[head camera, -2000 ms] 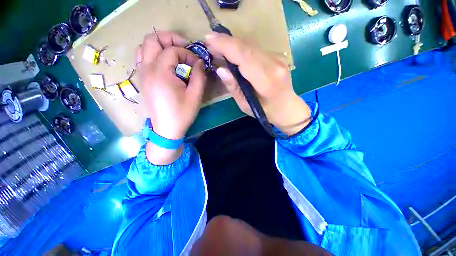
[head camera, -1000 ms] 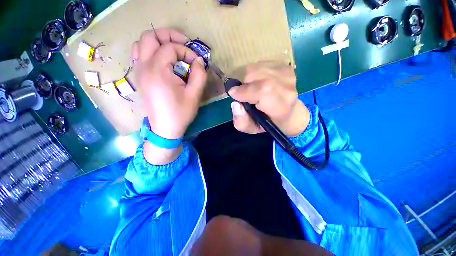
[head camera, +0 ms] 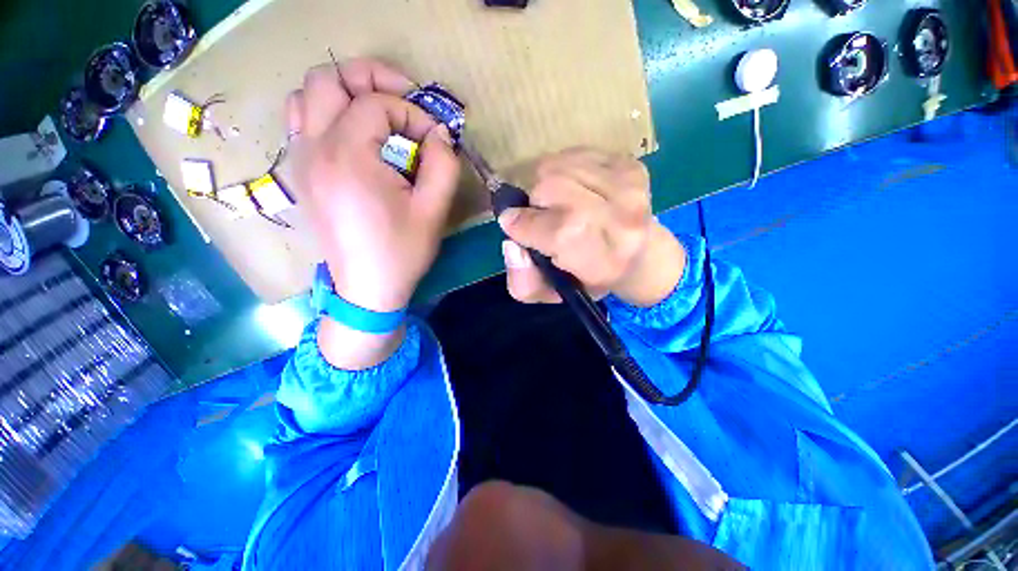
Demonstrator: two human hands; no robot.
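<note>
My left hand (head camera: 363,184), with a blue wrist band, holds a round dark housing (head camera: 440,107) at its fingertips over the tan board (head camera: 536,67). A small white battery pack with yellow tape (head camera: 399,154) shows between its thumb and fingers. A thin strand of solder wire (head camera: 338,69) sticks up from the left fingers. My right hand (head camera: 592,223) grips the black soldering iron (head camera: 567,292). The iron's metal tip points up-left to the lower edge of the housing, by the left thumb; exact contact cannot be told.
Several battery packs (head camera: 199,176) with leads lie on the board's left part. Dark round housings (head camera: 138,216) stand at left and more (head camera: 856,64) at right. A solder spool (head camera: 50,219) and ribbed clear stack (head camera: 78,368) are at far left. A white disc (head camera: 756,70) with cable is at right.
The right hand first moved down and right, bringing the iron's tip from above the housing to its lower edge, then slightly left. The left hand keeps its hold, shifting slightly left.
</note>
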